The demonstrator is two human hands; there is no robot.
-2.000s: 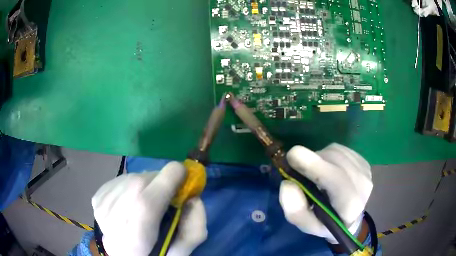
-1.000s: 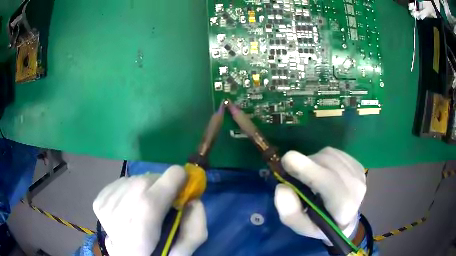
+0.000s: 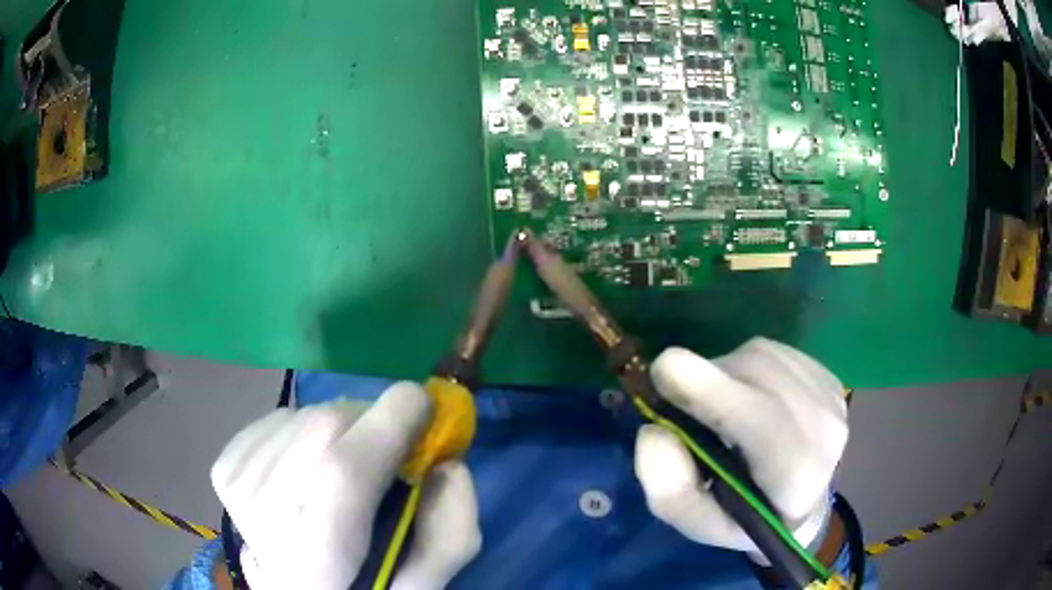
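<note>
My left hand (image 3: 346, 484), in a white glove, grips a soldering iron (image 3: 446, 421) with a yellow collar. My right hand (image 3: 750, 444), also white-gloved, grips a second soldering iron (image 3: 583, 314) with a green-yellow stripe. The two tips meet at a small shiny spot near the lower left corner of the green circuit board (image 3: 756, 138). The part between the tips is too small to make out. A small white bracket (image 3: 547, 309) shows at the board's near edge, partly behind the right iron.
The board lies on a green mat (image 3: 231, 173). An iron stand with a sponge (image 3: 64, 136) is at the far left. Another sponge (image 3: 1015, 267) sits in the dark stand at the far right, below a crumpled whitish mass (image 3: 981, 21). Blue clothing shows at the left edge.
The board and both tips sit slightly lower in the picture than two seconds ago. My right hand appears slightly further left. The tips still meet at the same corner. Both grips are unchanged.
</note>
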